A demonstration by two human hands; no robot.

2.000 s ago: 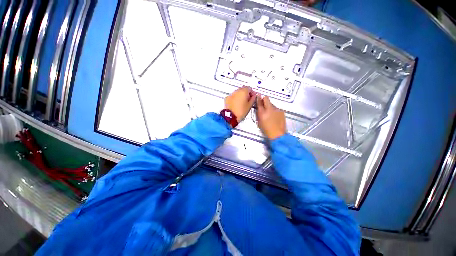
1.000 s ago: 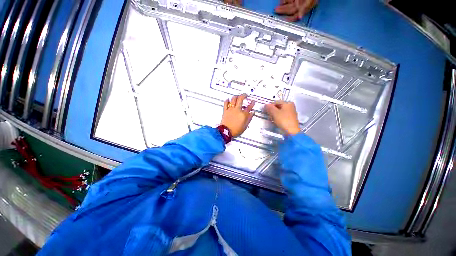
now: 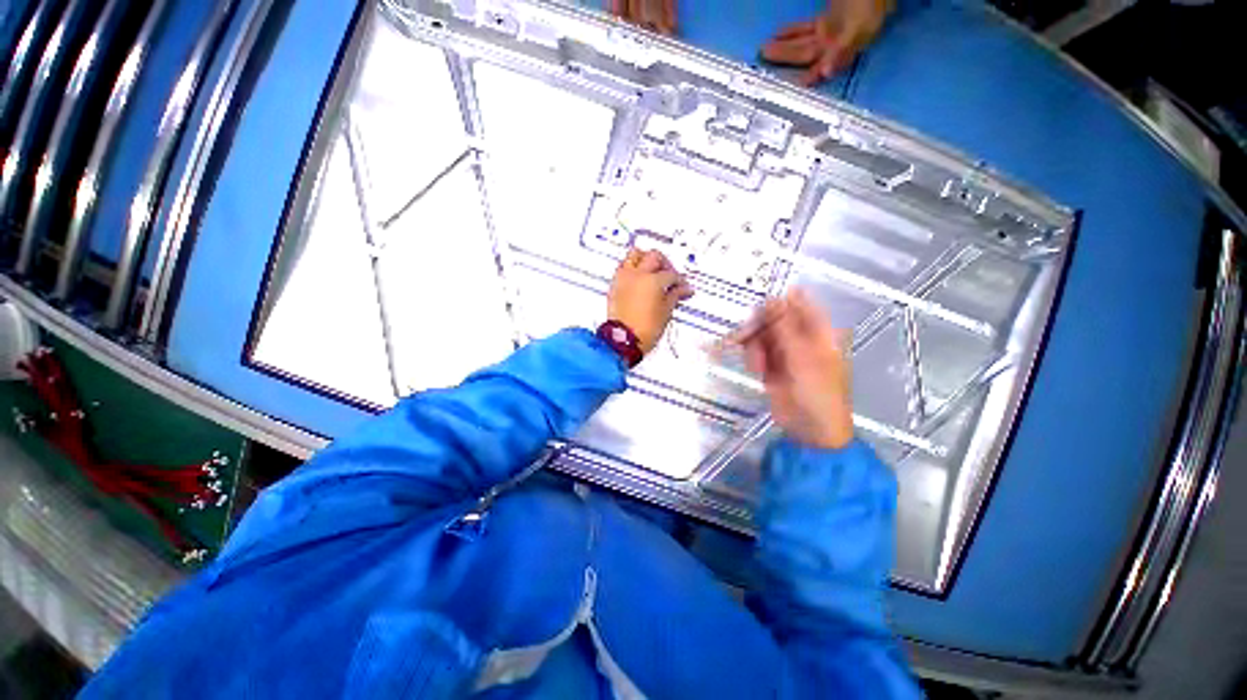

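Observation:
A large silver back panel (image 3: 547, 178) with pressed ribs and a dark edge lies in front of me, partly washed out by glare. My left hand (image 3: 647, 298), with a red wrist band, rests on its middle, fingers bent near the raised plate's lower edge. Whether it pinches something small cannot be told. My right hand (image 3: 804, 358) is raised over the panel to the right of it, blurred. A thin pale strip or wire seems to stick out from its fingertips; what it is cannot be told.
The panel lies on a blue pad (image 3: 1115, 328). Shiny rollers (image 3: 171, 178) stand at left, more at right. Red wire leads (image 3: 103, 465) lie on a green surface at lower left, beside clear ridged trays (image 3: 82, 547). Another person's hands (image 3: 834, 38) are at the far edge.
My right hand has moved away from my left hand, right and toward me. The panel has shifted slightly left. The other person's hands have come further into view at the far edge.

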